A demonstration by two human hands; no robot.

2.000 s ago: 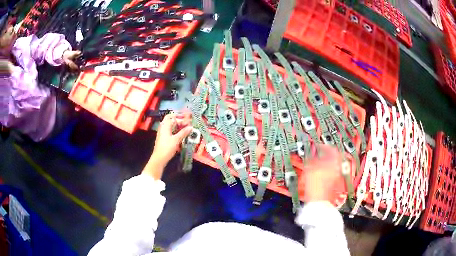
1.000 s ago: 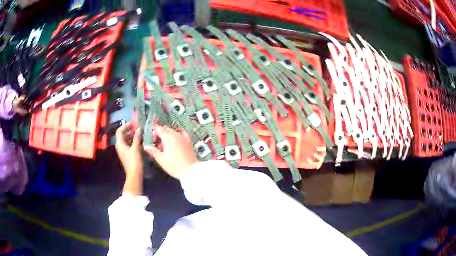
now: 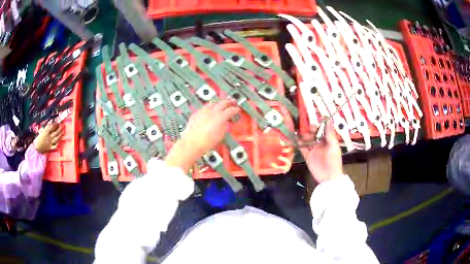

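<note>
Green-strap watches (image 3: 178, 98) lie slanted and overlapping across a red-orange compartment tray (image 3: 257, 147). My left hand (image 3: 208, 129) is over the middle of them, palm down with fingers bent at a watch; whether it grips one is unclear. My right hand (image 3: 322, 157) is at the tray's right edge, fingers up beside the end of a green strap and a small pale, shiny thing; blur hides whether it holds either. Bare pockets show at the tray's lower right. White-strap watches (image 3: 355, 82) lie on another tray just right of my right hand.
A tray with watch cases (image 3: 438, 85) stands far right. Black-strap watches (image 3: 56, 77) lie on a tray at left, with another person's hand (image 3: 49, 136) on it. A red-orange tray (image 3: 232, 6) is behind. Cardboard boxes (image 3: 379, 172) and a blue stool (image 3: 219, 193) are below the bench.
The view has swung right. My left hand has moved from the green tray's left edge to over its middle. My right hand has moved from the left part to the right edge.
</note>
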